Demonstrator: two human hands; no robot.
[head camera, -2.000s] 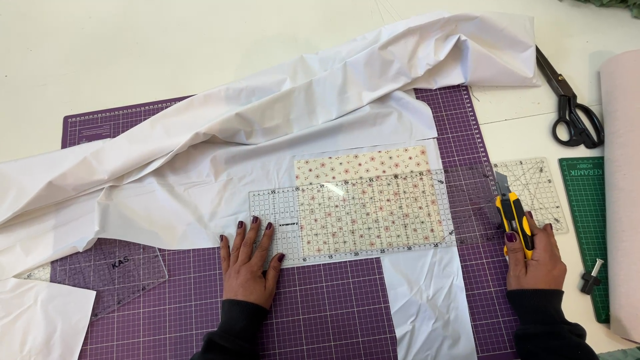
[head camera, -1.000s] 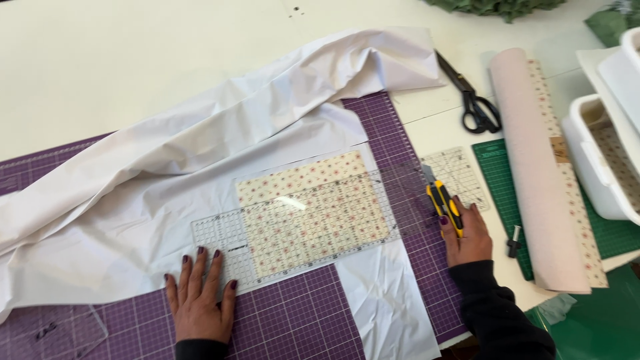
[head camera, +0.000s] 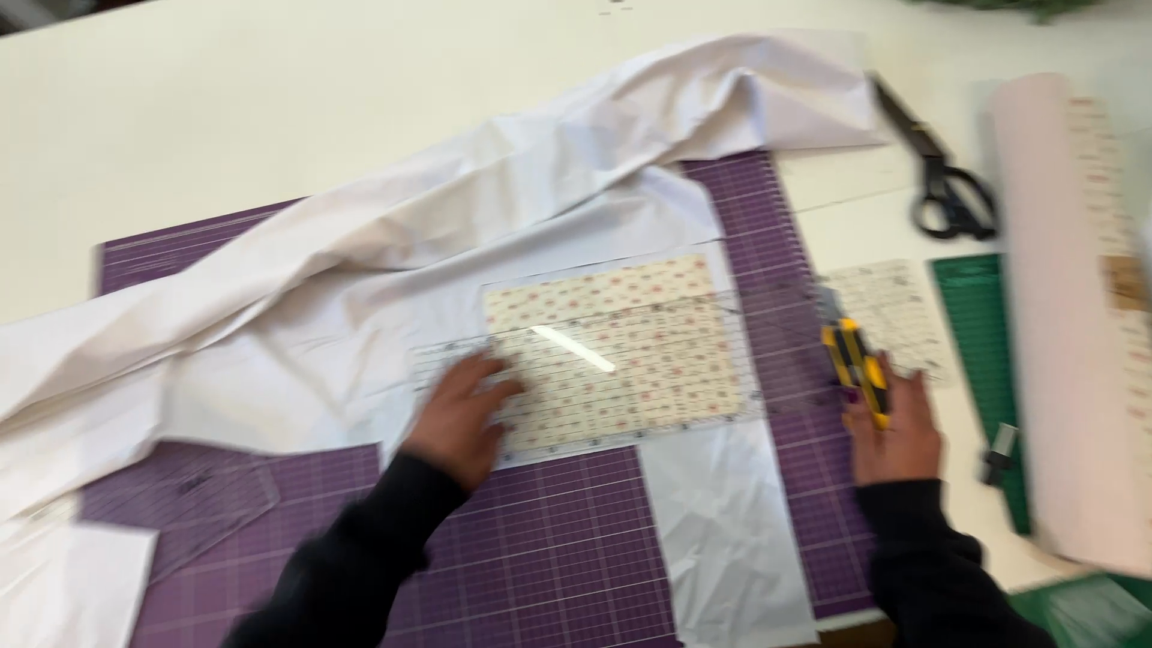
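Observation:
My left hand, blurred, is over the left end of a clear quilting ruler, fingers bent; contact cannot be told. The ruler lies across a cream fabric rectangle with small printed motifs, on white fabric over a purple cutting mat. My right hand holds a yellow and black utility knife near the ruler's right end, its blade end pointing away from me. A small square clear ruler lies partly beyond the knife.
Black-handled scissors lie at the upper right. Beside them are a green cutting mat, a rolled pale pink fabric and a small dark tool. Another clear ruler rests at the left. White fabric bunches across the table.
My left hand has moved right along the ruler from near its left end, its spread fingers now bent. My right hand keeps the utility knife near the ruler's right end.

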